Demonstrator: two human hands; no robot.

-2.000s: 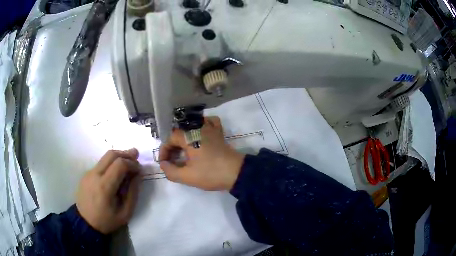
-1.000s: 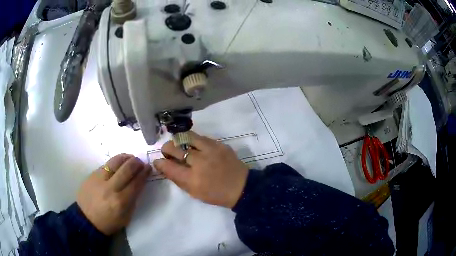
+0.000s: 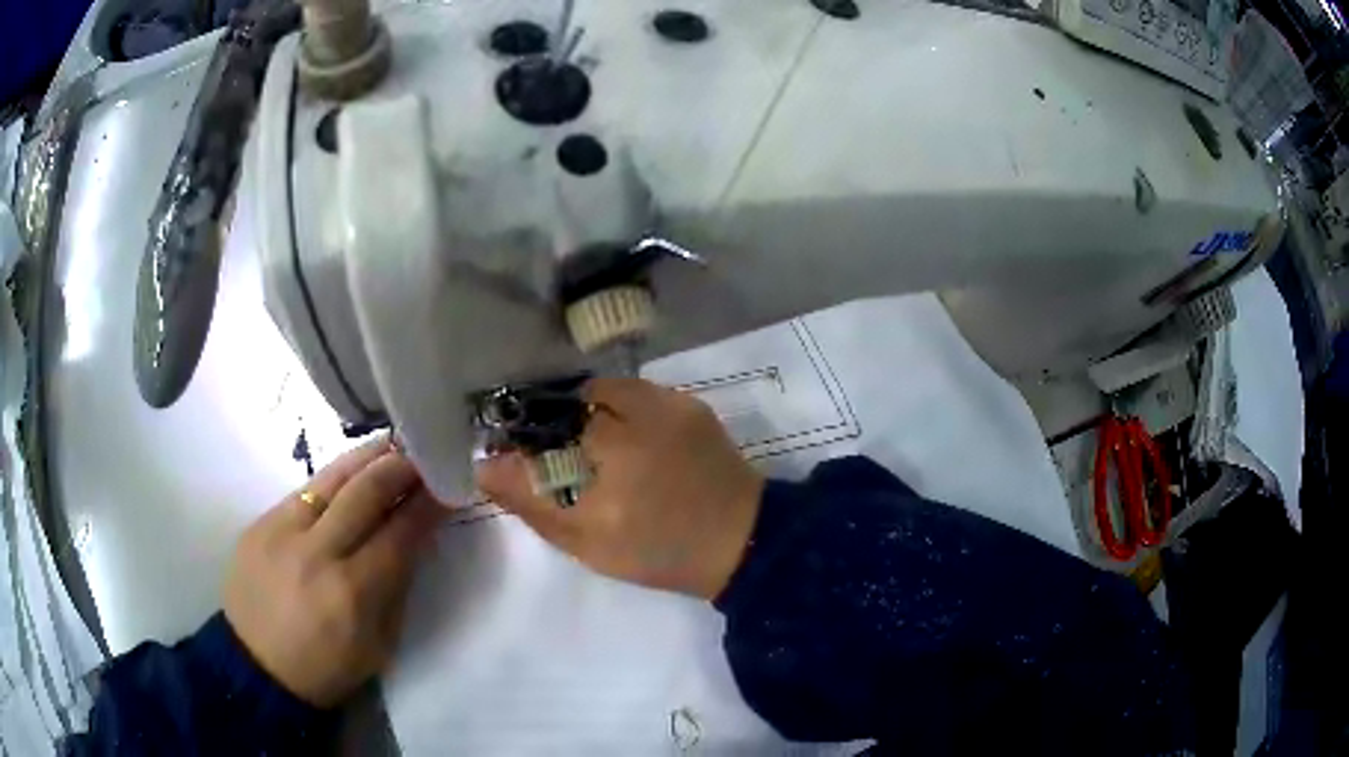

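Observation:
A white cloth panel (image 3: 577, 651) lies on the machine bed under the sewing machine head (image 3: 392, 296). Narrow dark double lines form a long rectangle (image 3: 806, 439) on it, partly covered by my right hand. My left hand (image 3: 333, 569), with a ring, is at the cloth's left edge, fingers bent together. My right hand (image 3: 658, 481) lies on the cloth beside the presser area, below the cream tension dial (image 3: 611, 321). The fingertips of both hands are near each other and partly hidden by the machine head. The needle is hidden, and I cannot tell whether either hand grips cloth.
Red-handled scissors (image 3: 1132, 485) lie right of the machine arm. A dark grey plastic-wrapped shape (image 3: 181, 289) hangs left of the head. Layered white cloth pieces (image 3: 37, 592) are at the far left. A control panel (image 3: 1161, 37) is at the upper right.
The view has shifted, so the machine head looks larger and lower. My right hand has moved up closer to the head, and the fingertips of both hands are now more hidden behind it.

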